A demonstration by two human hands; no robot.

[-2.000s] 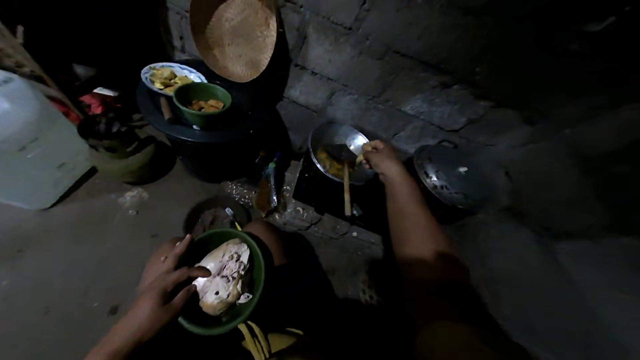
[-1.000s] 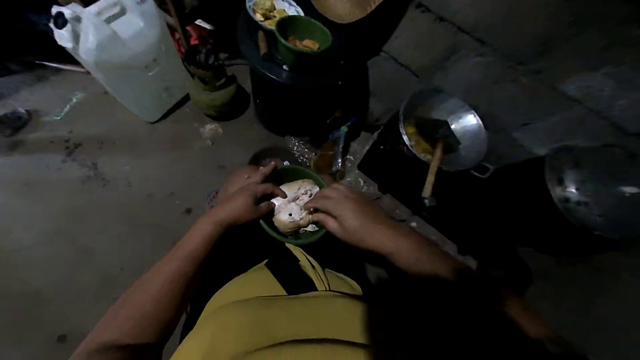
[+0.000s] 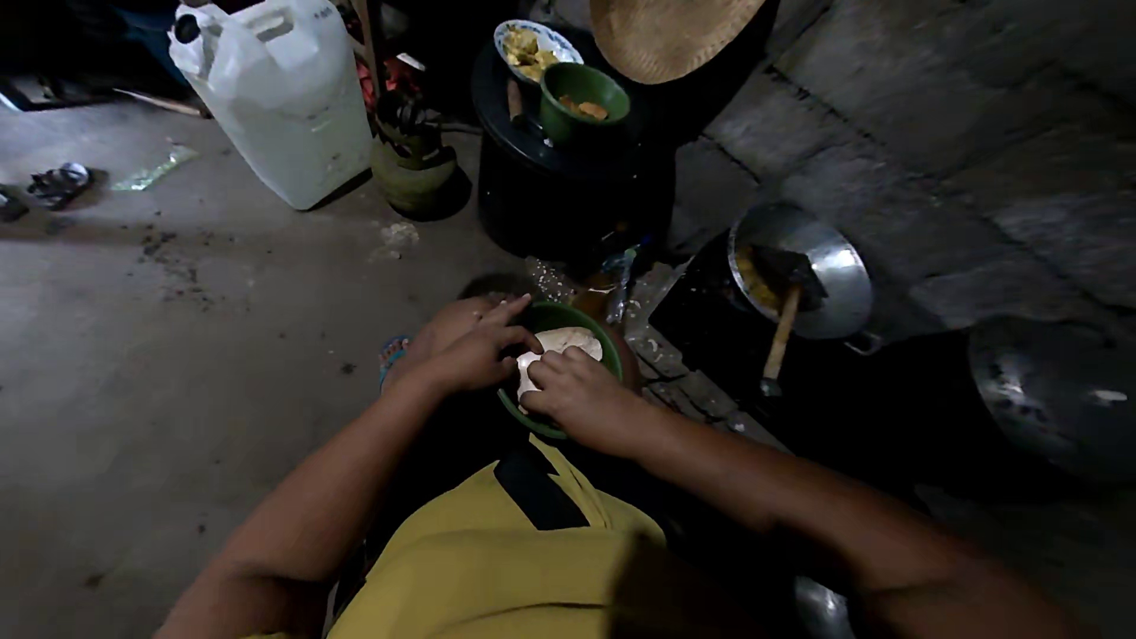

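A green bowl (image 3: 612, 342) rests at my lap with a pale, soft mass like dough (image 3: 572, 338) inside. My left hand (image 3: 479, 348) is at the bowl's left side, its fingers reaching over the rim to the mass. From the right, my right hand (image 3: 577, 390) presses on the mass with curled fingers; whether they grip it is hidden. To the right stands a metal wok (image 3: 843, 275) with yellowish food, and a wooden-handled spatula (image 3: 781, 342) leans in it.
A white plastic jerrycan (image 3: 284, 115) stands at upper left beside a small green gas cylinder (image 3: 413, 177). A dark round stand (image 3: 506, 115) bears a plate of food (image 3: 555, 44) and a second green bowl (image 3: 586, 89). A round metal lid or pot (image 3: 1056, 390) lies at right, near the block wall.
My right hand was at the wok two seconds ago and is now in the green bowl with my left hand. The view has shifted. Since one second ago, my right hand has moved further over the mass.
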